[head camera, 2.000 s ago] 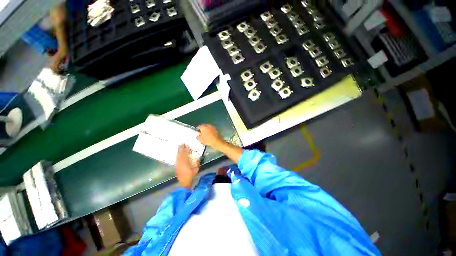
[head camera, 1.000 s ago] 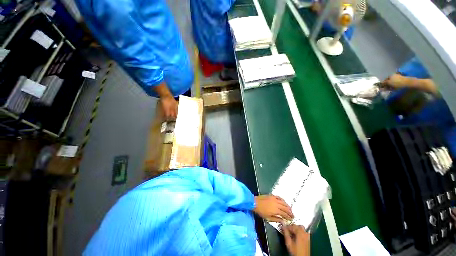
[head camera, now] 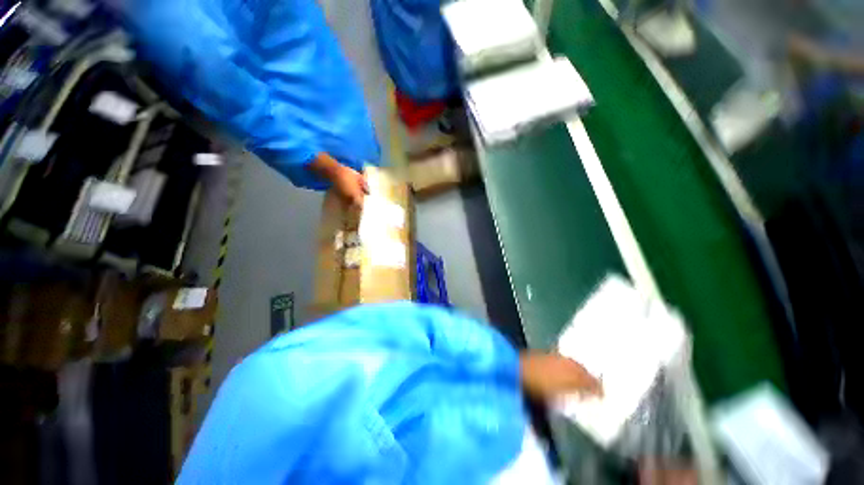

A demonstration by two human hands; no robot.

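Observation:
A white flat pack with clear film at its lower right lies tilted over the bench's inner rail, blurred. My left hand grips its left edge, with the fingers over its top face. My right hand is a blurred patch at the bottom edge, below the film and mostly cut off; its fingers cannot be made out.
Two white stacks lie farther up the green bench. The green belt runs beside it, with a white sheet near it. A person's hand touches a carton by a blue stool.
The view has swung left from the black trays to the aisle, then shifted slightly. My right hand has slipped towards the bottom edge. My left hand stays at the pack.

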